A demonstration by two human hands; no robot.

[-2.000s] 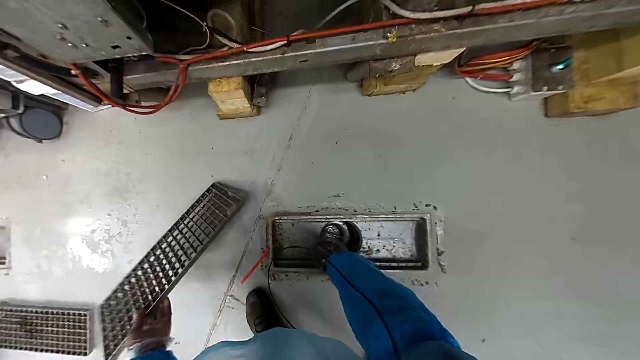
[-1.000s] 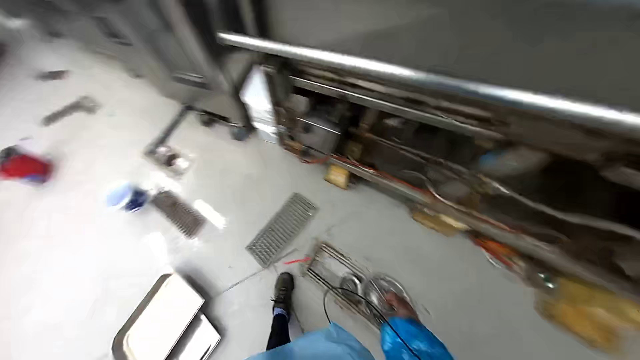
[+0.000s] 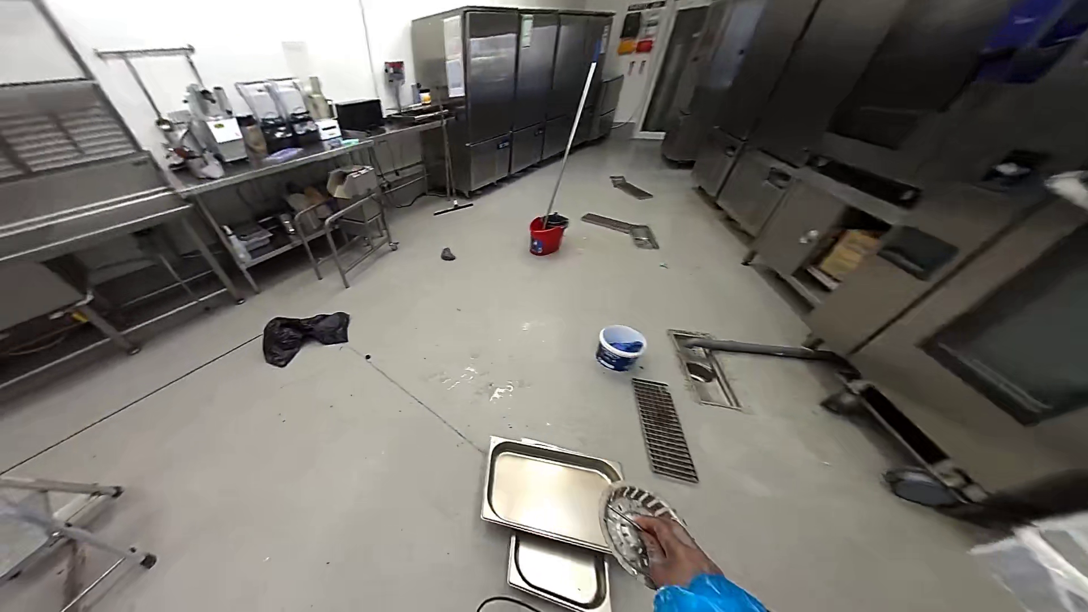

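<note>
My right hand [image 3: 676, 551], in a blue sleeve, grips a round slotted metal drain strainer [image 3: 627, 525] near the bottom of the view. The strainer is over the right edge of a shallow stainless steel pan [image 3: 552, 489] on the floor. A smaller steel pan [image 3: 557, 571] lies partly under that one. My left hand is out of view. Beyond the pans, a metal floor grate [image 3: 665, 429] lies beside an uncovered floor drain channel [image 3: 707, 378], and a white and blue plastic bucket [image 3: 621, 348] with something blue inside stands close by.
A grey pipe [image 3: 761, 349] runs from an oven into the drain. Farther off are a red mop bucket [image 3: 546, 235] with a long handle, another grate [image 3: 607, 223] and a floor squeegee [image 3: 453, 208]. A black plastic bag [image 3: 303, 337] lies left; a wheeled metal frame [image 3: 76, 531] stands lower left.
Two seconds ago my left hand held a long floor grate; it has left the view. My right hand has come up with the round strainer. The view has swung left and up across the room.
</note>
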